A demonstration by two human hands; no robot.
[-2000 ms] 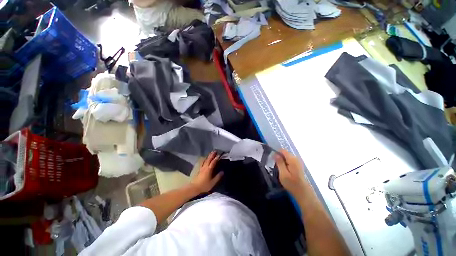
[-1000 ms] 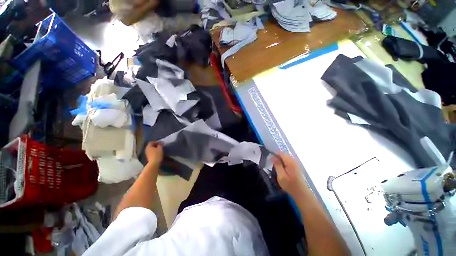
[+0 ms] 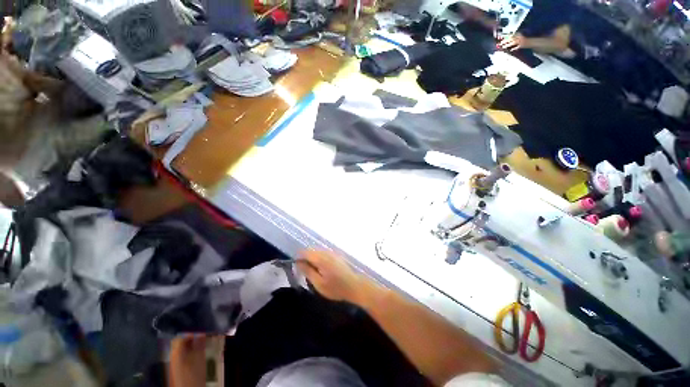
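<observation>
A grey two-tone garment piece (image 3: 203,304) with a paler section is stretched between my hands over my lap. My right hand (image 3: 321,273) grips its right end at the table's front edge. My left hand (image 3: 191,346) is low at the piece's left end, blurred, its fingertips hidden by the cloth. The white sewing machine (image 3: 522,264) stands to the right. Shears (image 3: 520,329) with one yellow and one red handle lie in front of it.
Dark grey garment panels (image 3: 408,137) lie on the white table (image 3: 291,189). Stacked pale pieces (image 3: 240,74) lie on the brown table beyond. Grey cloth (image 3: 87,253) is heaped at left. Thread cones (image 3: 611,225) stand behind the machine. Another person's hand (image 3: 516,42) works beside black fabric (image 3: 579,113).
The view has swung right, showing the whole machine, the shears and another worker. My left hand moved from the cloth near my lap out to the piece's left end. My right hand keeps its hold.
</observation>
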